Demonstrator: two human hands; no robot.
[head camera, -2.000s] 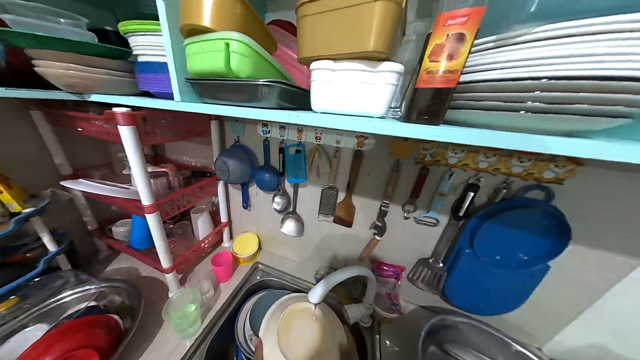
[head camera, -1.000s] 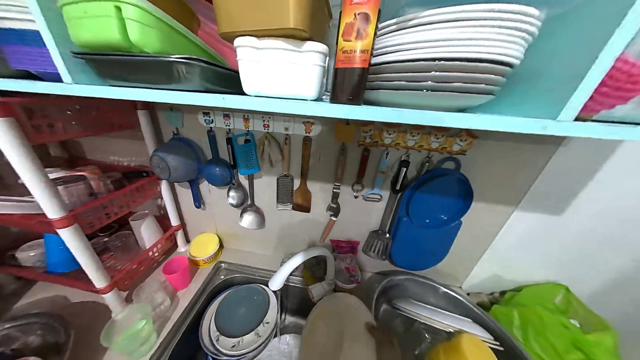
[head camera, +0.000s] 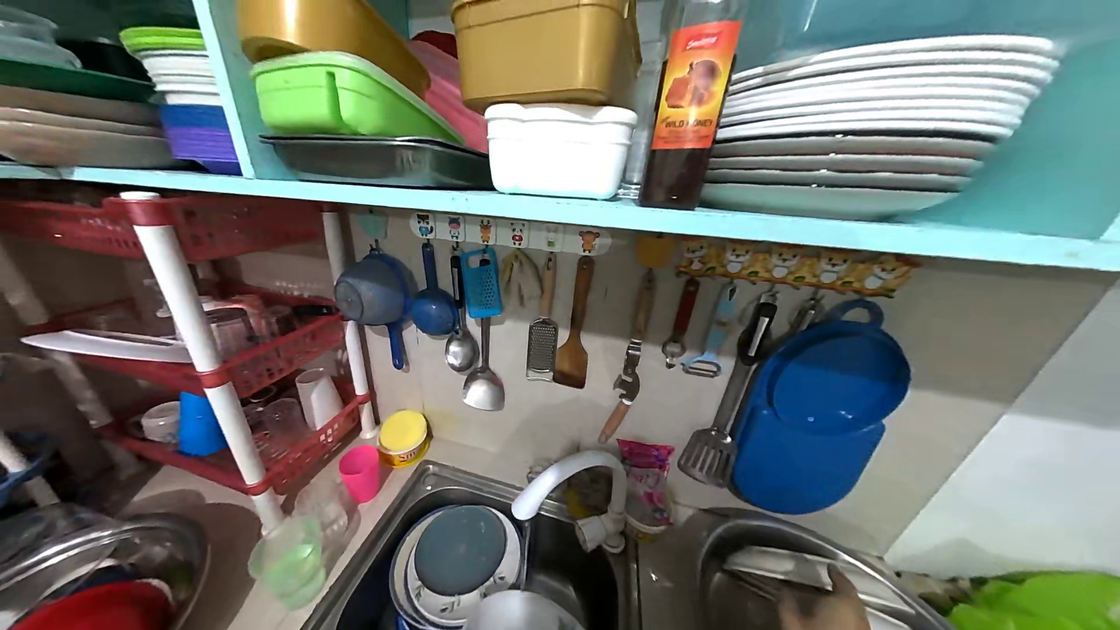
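My right hand (head camera: 827, 605) reaches into the round metal basin (head camera: 853, 553) at the lower right. Its fingertips are at the edge of the white plates (head camera: 779, 564) there; blur and the frame edge hide whether they grip one. My left hand is out of view. Left of the basin, the steel sink (head camera: 398, 516) holds stacked plates with a grey-blue round dish (head camera: 461, 549) on top. A pale round dish (head camera: 523, 612) shows partly at the bottom edge. Over the sink curves a white faucet (head camera: 564, 477); no water stream is visible.
A turquoise shelf (head camera: 542, 208) with dishes and containers crosses above. Utensils and a blue cutting board (head camera: 801, 464) hang behind. A red rack (head camera: 306, 437), pink cup (head camera: 360, 473) and clear green-tinted cup (head camera: 290, 560) stand left. A green plastic bag (head camera: 1041, 604) lies far right.
The large beige dish held over the sink in the earlier frames is gone from there. My right hand now shows in the basin at the right. The view has swung right, then partly back.
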